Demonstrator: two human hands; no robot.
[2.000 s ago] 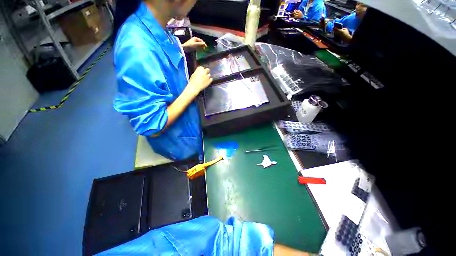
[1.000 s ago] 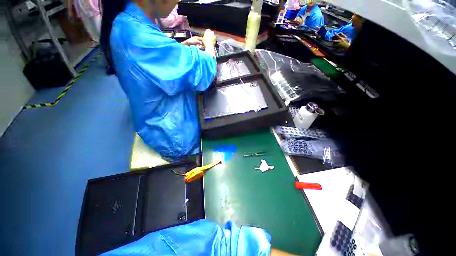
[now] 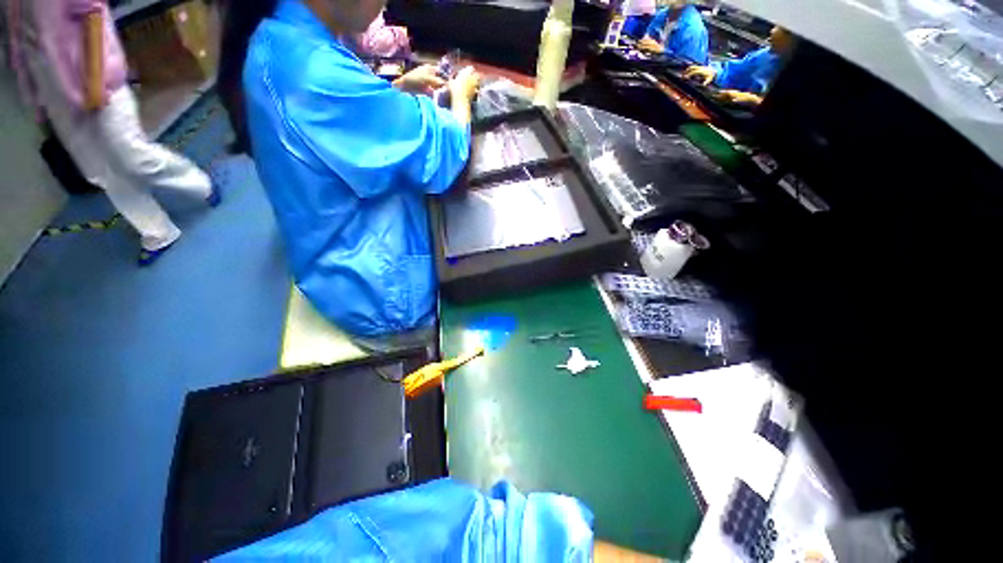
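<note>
Neither of my hands is in the picture. A blue sleeve [image 3: 440, 526] with a bit of bare forearm crosses the bottom edge; the hand is cut off. Beyond it, a black two-pocket tray [image 3: 176, 484] at the left holds two dark flat panels [image 3: 357, 438]. An orange-yellow tool [image 3: 425, 377] lies across the tray's right edge and the green mat [image 3: 561, 429]. A thin dark sliver, perhaps tweezers [image 3: 553, 337], and a small white star-shaped piece [image 3: 576, 362] lie on the mat.
A coworker in blue [image 3: 341, 165] stands at a deep black tray [image 3: 528, 269] with shiny panels. Right: white bottle [image 3: 664, 255], dot sheets [image 3: 660, 319], red bar [image 3: 672, 404], white paper [image 3: 709, 434]. A person in pink [image 3: 83, 66] is at the upper left.
The coworker's hands have moved from over the deep tray to beyond its far left corner, held together. A person in pink and white has come into view at the upper left.
</note>
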